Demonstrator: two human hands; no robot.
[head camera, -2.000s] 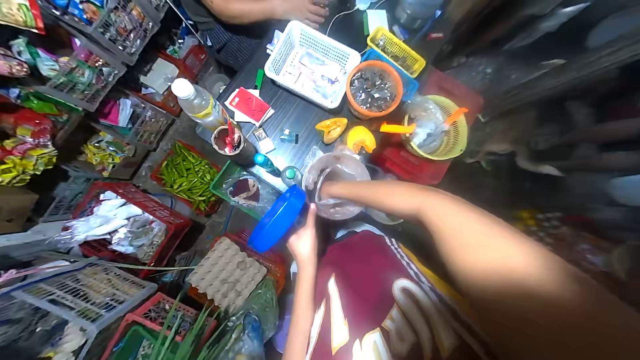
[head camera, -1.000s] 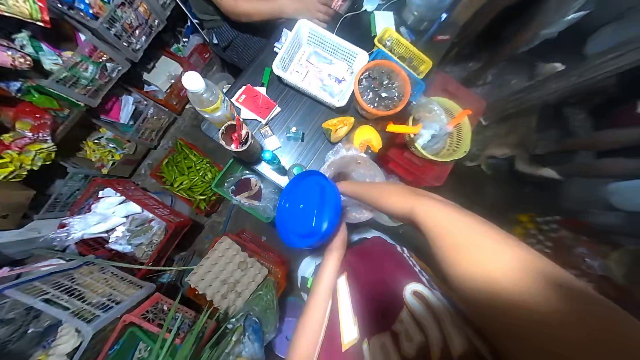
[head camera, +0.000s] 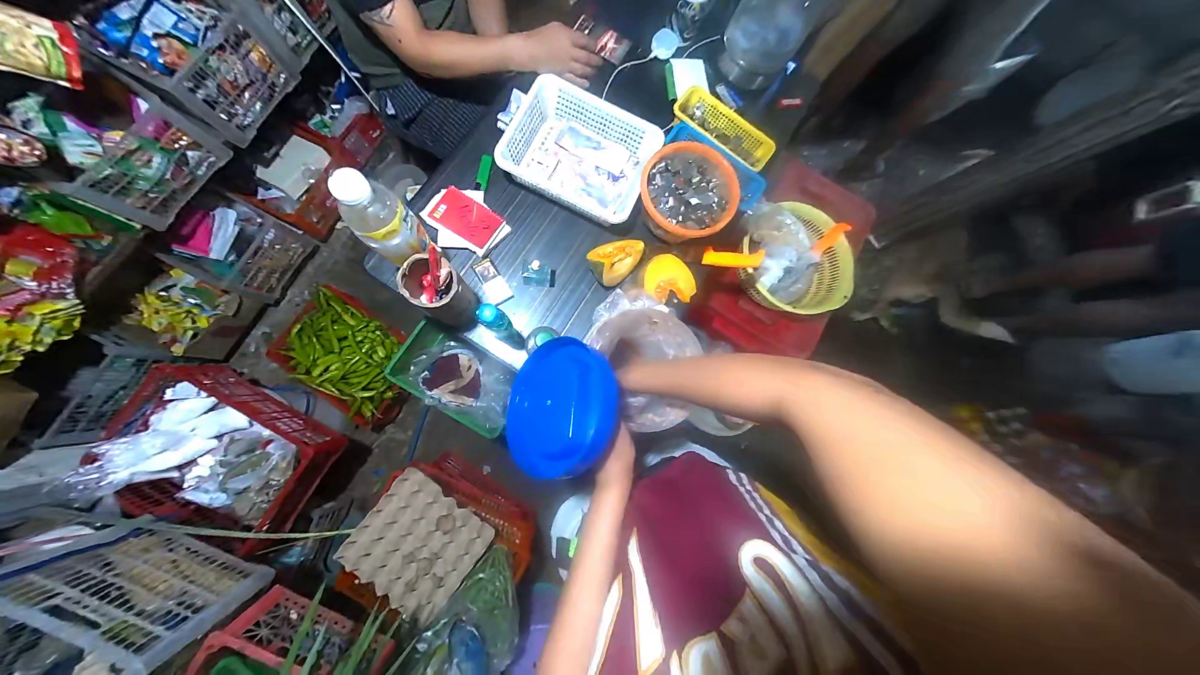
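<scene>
My left hand (head camera: 616, 457) grips the rim of a blue plastic lid or shallow bowl (head camera: 562, 408), whose round face is toward the camera; most of the fingers are behind it. My right hand (head camera: 637, 367) reaches into a translucent plastic tub (head camera: 661, 330) just to the right of the blue piece, and its fingers are hidden inside. Beyond the tub lie two cut pieces of orange squash, one (head camera: 615, 262) beside the other (head camera: 669, 278). A green tray (head camera: 422, 361) holding a plastic bag is left of the blue piece.
Across the dark table (head camera: 534, 225) a person's hand (head camera: 569, 53) rests near a white basket (head camera: 647, 141). An orange tub of coins (head camera: 691, 228), a yellow-green basket (head camera: 834, 295), a bottle (head camera: 375, 220) and a brown cup (head camera: 459, 307) stand about. Green chillies (head camera: 339, 349) and an egg tray (head camera: 417, 539) are at the left.
The blue piece, seen tilted and narrow two seconds ago, has turned its round face to the camera in my left hand. My right hand stays at the tub.
</scene>
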